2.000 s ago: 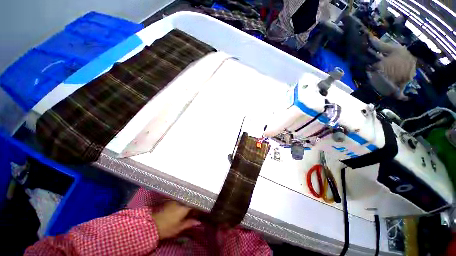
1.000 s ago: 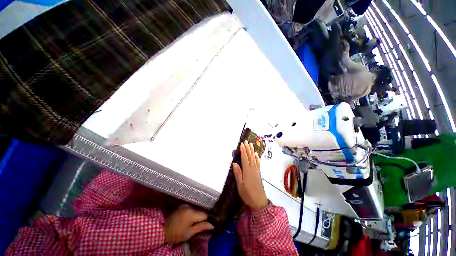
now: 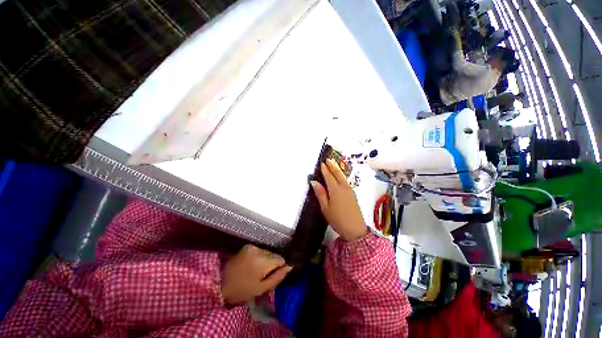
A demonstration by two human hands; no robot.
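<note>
A dark plaid fabric strip (image 3: pixel 309 221) runs from the needle area of the white sewing machine (image 3: pixel 439 155) down over the table's front edge. My right hand (image 3: pixel 338 200) lies flat on the strip close to the presser foot, fingers extended and pressing it on the table. My left hand (image 3: pixel 254 273) is at the front edge with curled fingers, touching the strip's lower part; its grip is partly hidden. The foot and needle are small and blurred.
Wide plaid panels (image 3: pixel 86 66) lie at the left beside a long pale strip (image 3: pixel 218 99). A measuring tape (image 3: pixel 178 206) runs along the front edge. Scissors with a red handle (image 3: pixel 379 212) lie right of the needle. A person (image 3: pixel 470 78) sits farther back.
Since two seconds ago my right hand has come onto the strip near the foot. Over the last second both hands keep nearly the same pose, while the camera view shifts.
</note>
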